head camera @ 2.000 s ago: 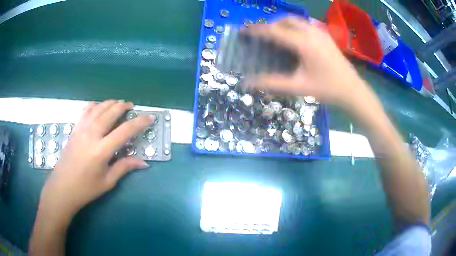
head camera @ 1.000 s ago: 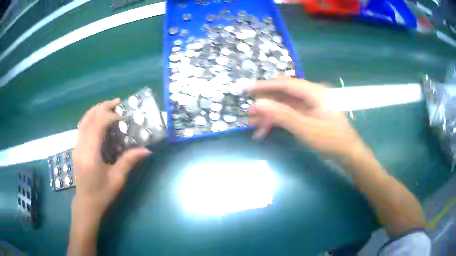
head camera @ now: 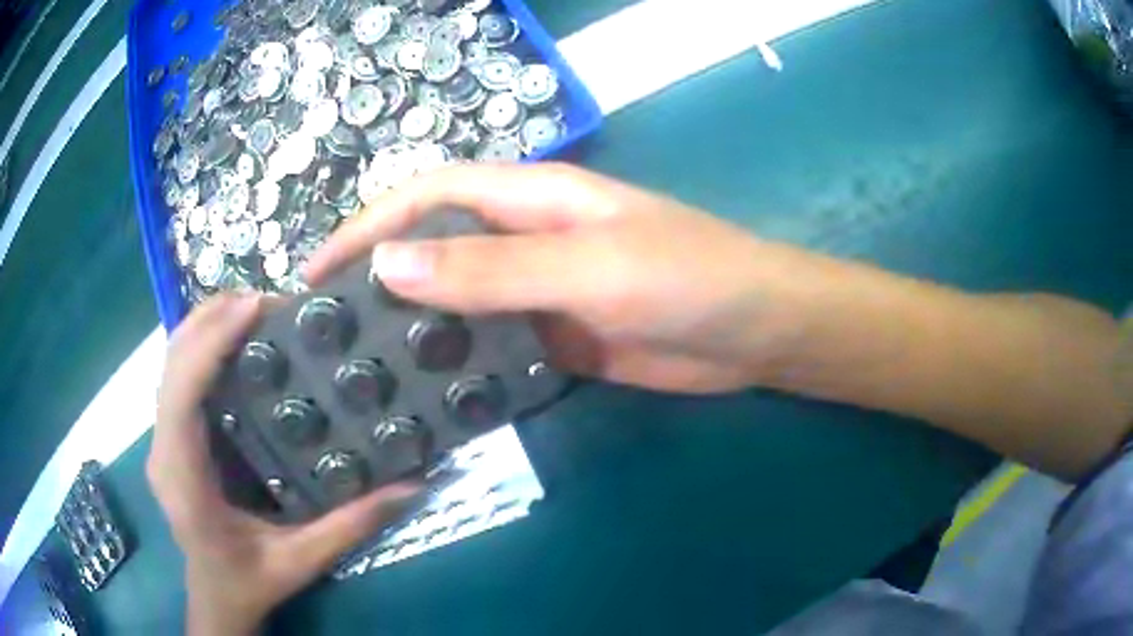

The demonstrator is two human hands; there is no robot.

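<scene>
A dark grey nine-pocket fixture plate (head camera: pixel 391 373) is held up tilted in front of the blue tray. Round discs sit in the pockets that show. My left hand (head camera: pixel 218 485) grips its left end, with the thumb along the lower edge. My right hand (head camera: pixel 621 280) grips its upper right side, with the thumb tip on the face over a top-row pocket, which is hidden. The blue tray (head camera: pixel 149 186) holds a heap of loose silver discs (head camera: pixel 360 93) behind the plate; my right fingers overlap its near edge.
A fixture plate (head camera: pixel 93 528) lies at the lower left, with part of another dark item (head camera: pixel 56 596) beside it. A bright glare patch (head camera: pixel 478 497) is on the green surface. A pale swab (head camera: pixel 770 56) lies right of the tray. Clear plastic (head camera: pixel 1093 25) shows at the top right.
The plate in my left hand has come up closer to the camera, and my right hand has moved from the tray onto it. The view has shifted, so the tray appears further left.
</scene>
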